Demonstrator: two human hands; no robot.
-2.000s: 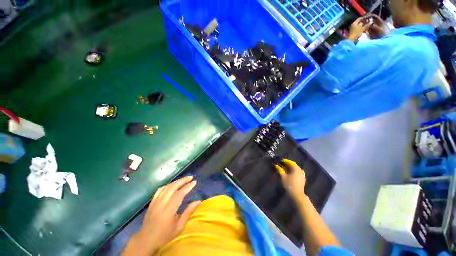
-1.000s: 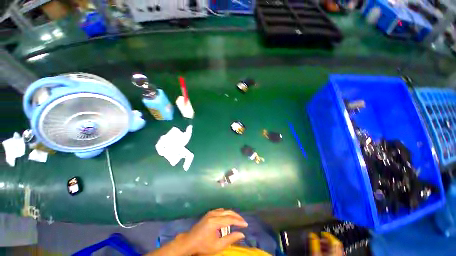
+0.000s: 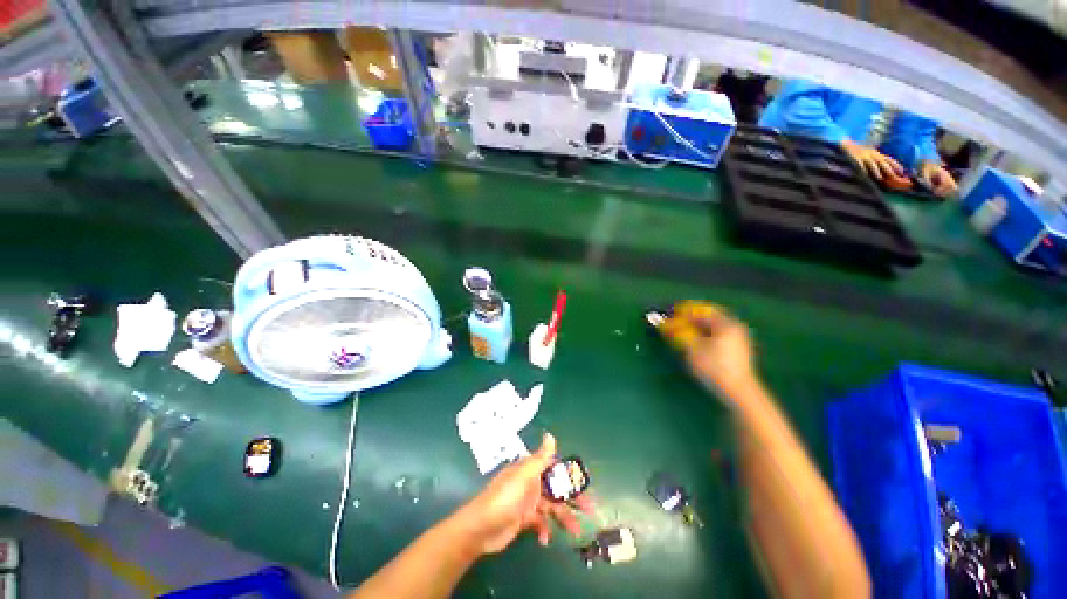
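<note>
My left hand [image 3: 515, 505] holds a black rounded-square device housing [image 3: 565, 479] with white and gold patches showing, low over the bench. My right hand [image 3: 720, 349] is stretched out over the far middle of the bench and grips a yellow-handled tool [image 3: 693, 318]. A small dark and white piece [image 3: 659, 316] shows at the tool's left end; whether they touch is unclear. A loose dark unit [image 3: 670, 494] and a black-and-white unit [image 3: 612, 545] lie right of my left hand. Another black housing [image 3: 261, 456] lies at left.
Crumpled white wipe [image 3: 497, 424], light-blue bottle [image 3: 490, 328], red-handled brush [image 3: 552, 330] and fan [image 3: 339, 328] stand or lie left of centre. Blue bin [image 3: 872, 468] with dark parts is at right. Black divided tray [image 3: 807, 199] and another person's hands [image 3: 901, 170] are on the far side.
The view has shifted up and left. My right hand has moved from the black tray beside the bin to the far middle of the bench. My left hand now holds a housing.
</note>
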